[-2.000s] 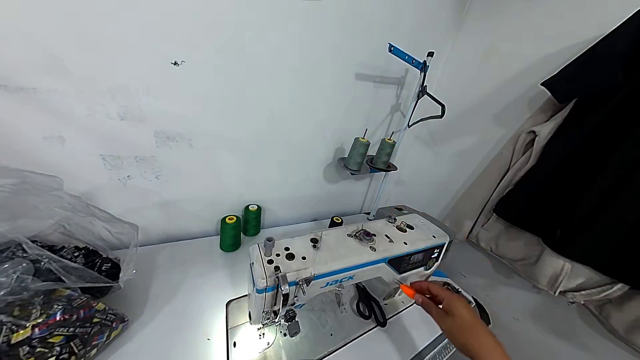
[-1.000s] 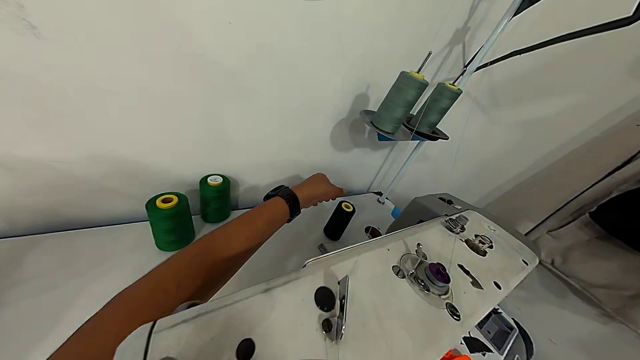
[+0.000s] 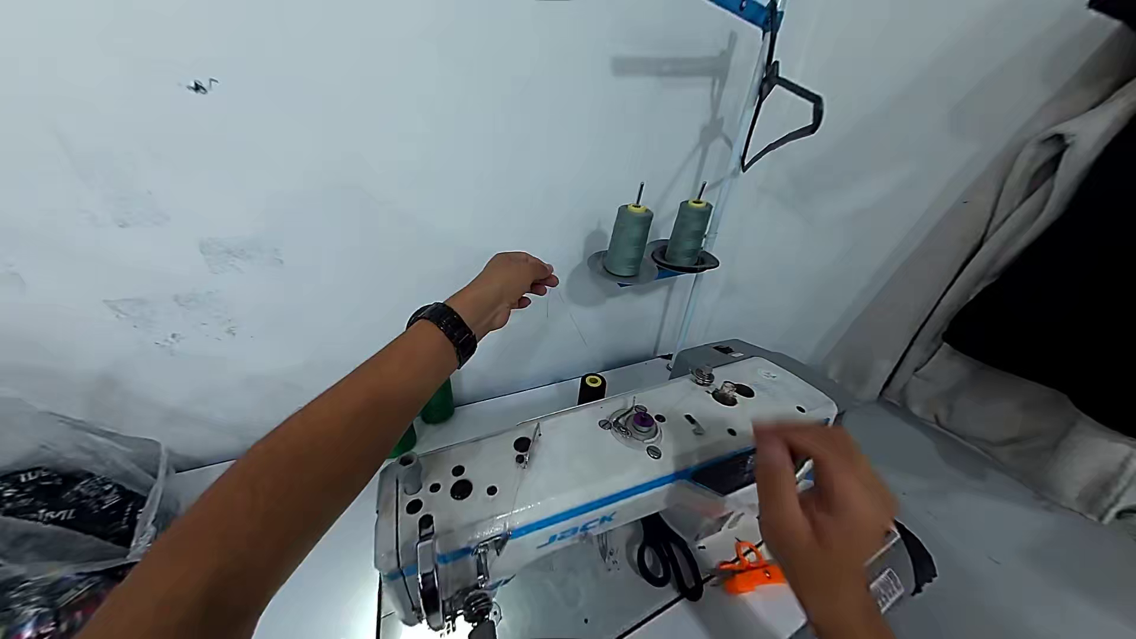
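My left hand (image 3: 513, 288), with a black watch (image 3: 446, 332) on the wrist, is raised before the wall with its fingertips pinched on a thin thread (image 3: 575, 321). The thread hangs down toward the black thread cone (image 3: 592, 387) behind the white Jack sewing machine (image 3: 568, 461). My right hand (image 3: 821, 497) is blurred over the machine's right end; whether it holds anything cannot be told. Below and left of it, orange thread snips (image 3: 753, 569) lie on the machine bed beside black-handled scissors (image 3: 667, 557).
Two grey-green thread cones (image 3: 629, 240) stand on the thread stand. Green cones (image 3: 438, 405) are partly hidden behind my left forearm. A plastic bag (image 3: 80, 497) with dark contents lies at left. Pale and black cloth (image 3: 1021, 355) hangs at right.
My left hand has risen from beside the black cone, a thread now at its fingertips. The orange snips, at my right hand two seconds ago, now lie on the machine bed. The view has pulled back.
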